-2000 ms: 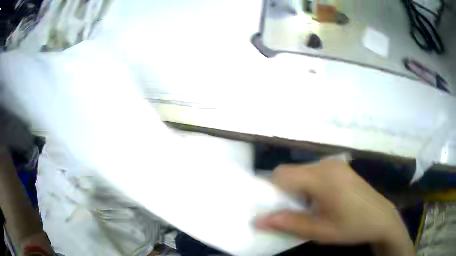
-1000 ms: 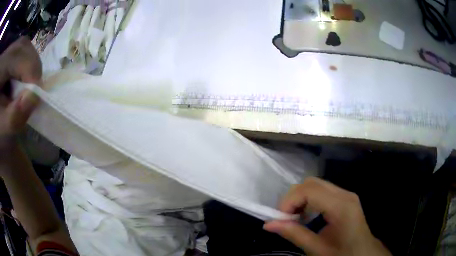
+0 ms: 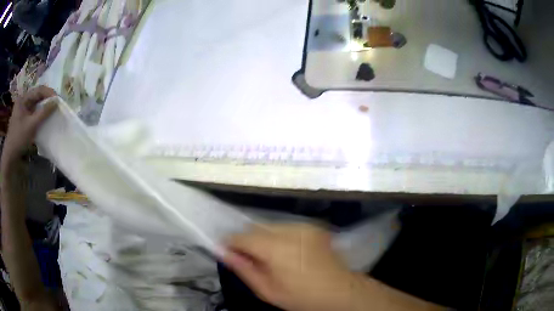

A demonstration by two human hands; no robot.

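A white fabric panel is stretched on a slant between my two hands, in front of the table's front edge at the left. A narrow folded edge or seam runs along it. My left hand pinches its upper end at the far left. My right hand, blurred, holds the edge at the lower middle. A loose white part of cloth hangs behind my right hand, below the table.
The machine bed bears an orange-brown block, white square, pink snips and black scissors. A printed scale lines the table. Tied white bundles lie upper left, a crumpled heap lower left.
My right hand has moved left along or with the edge, closer to my left hand. The panel now slants more steeply. The view has shifted, so the machine bed sits lower and further left.
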